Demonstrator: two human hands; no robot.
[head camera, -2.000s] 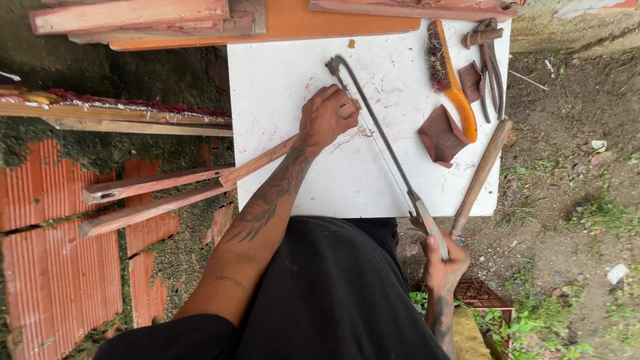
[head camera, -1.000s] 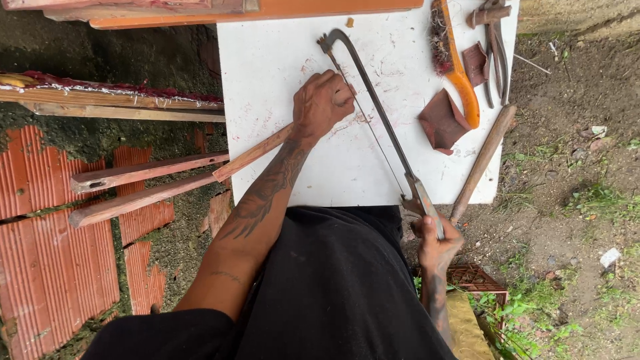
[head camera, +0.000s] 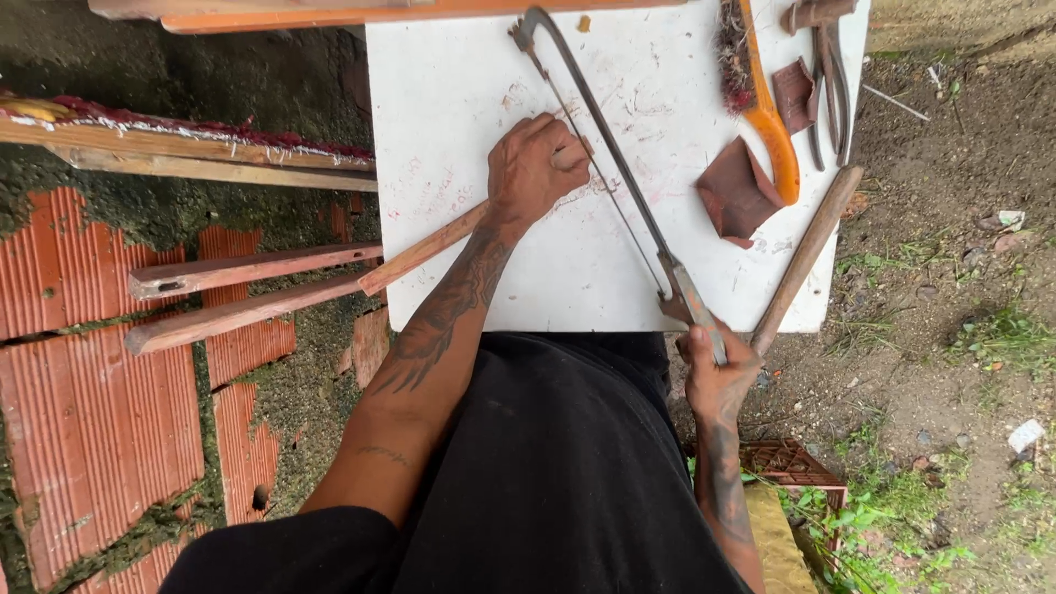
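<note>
My left hand (head camera: 540, 169) is closed around a narrow wooden strip (head camera: 429, 246) on the white tabletop (head camera: 462, 99); the strip's lower left end reaches past the table edge. My right hand (head camera: 719, 371) grips the handle of a hacksaw (head camera: 615, 144) at the front edge of the table. The saw slants up and left across the board, its thin blade passing close beside my left fingers, at the strip's far end. Whether the blade touches the wood cannot be told. A long wooden handle (head camera: 808, 256) lies just beyond my right hand.
On the table's right are an orange-handled wire brush (head camera: 771, 136), folded pieces of sandpaper (head camera: 738, 194), pincers (head camera: 833, 91) and a hammer head (head camera: 817, 12). Wooden bars (head camera: 247, 268) jut out at left beside a brick wall (head camera: 99, 412). A plastic crate (head camera: 788, 462) stands low at right.
</note>
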